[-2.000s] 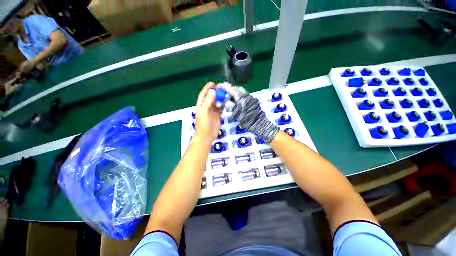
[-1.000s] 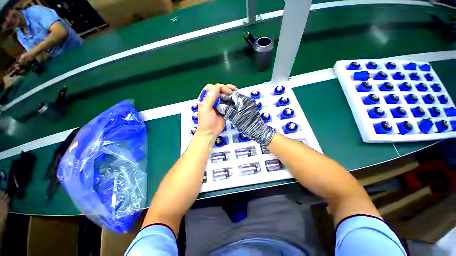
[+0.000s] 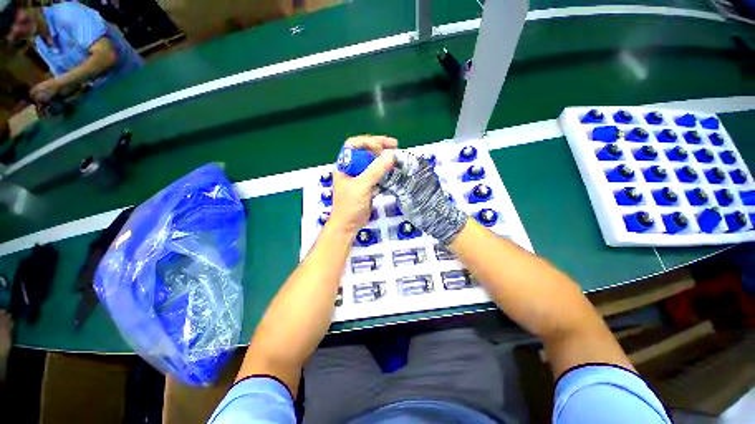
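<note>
A blue sleeve with a silvery round end is held between my two hands above the back of the near foam tray. My bare left hand is closed around it. My gloved right hand presses against the left hand from the right; its fingertips are partly hidden. The near white foam tray holds sleeved motors in its back rows and bare silver motors in its near rows. Whether a motor sits fully inside the held sleeve is hard to tell.
A second foam tray of sleeved motors lies at the right. A crumpled plastic bag lies left. Black parts are beyond it. A white upright stands behind the near tray. A person works at upper left.
The blue piece has turned so its round end shows, and my hands have shifted around it. The grey housing on the belt has moved right, behind the upright.
</note>
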